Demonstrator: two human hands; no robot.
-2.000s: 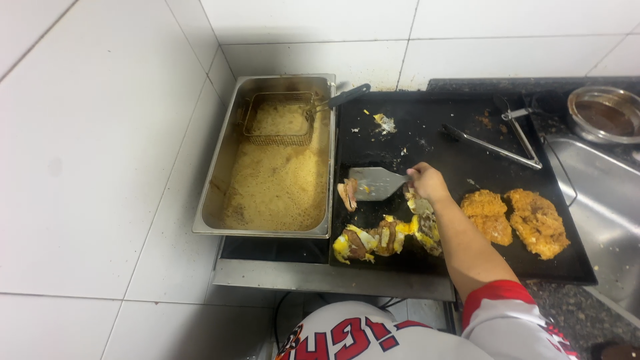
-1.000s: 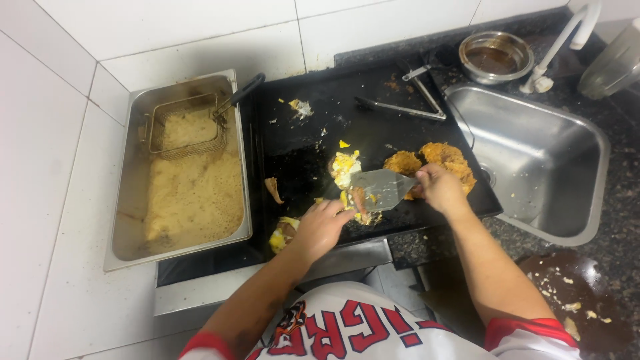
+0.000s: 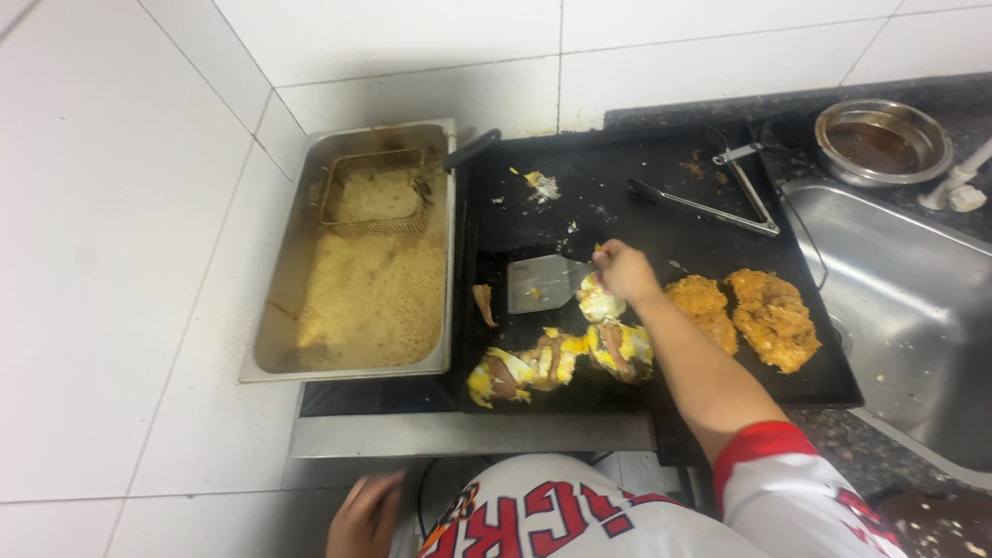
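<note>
My right hand (image 3: 625, 271) grips a wide metal spatula (image 3: 546, 285), its blade low over the black griddle (image 3: 577, 217). Beside that hand lies a piece of cooked egg (image 3: 601, 301). Several portions of egg topped with meat strips (image 3: 549, 360) rest along the griddle's near edge, and a loose meat strip (image 3: 485, 304) lies left of the blade. Two breaded, fried pieces (image 3: 773, 319) sit on the right side. My left hand (image 3: 367, 511) is low in front of the stove, near my body, blurred, holding nothing that I can see; its fingers look apart.
Left of the griddle, a steel pan of oil (image 3: 372, 302) holds a wire fry basket (image 3: 373, 194). Metal tongs (image 3: 713, 208) lie on the griddle's far right. Beyond are a steel bowl of brown liquid (image 3: 883, 147) and a sink (image 3: 914, 271).
My left hand has left the food on the griddle and dropped toward my body. My right hand has carried the spatula back left, away from the breaded pieces.
</note>
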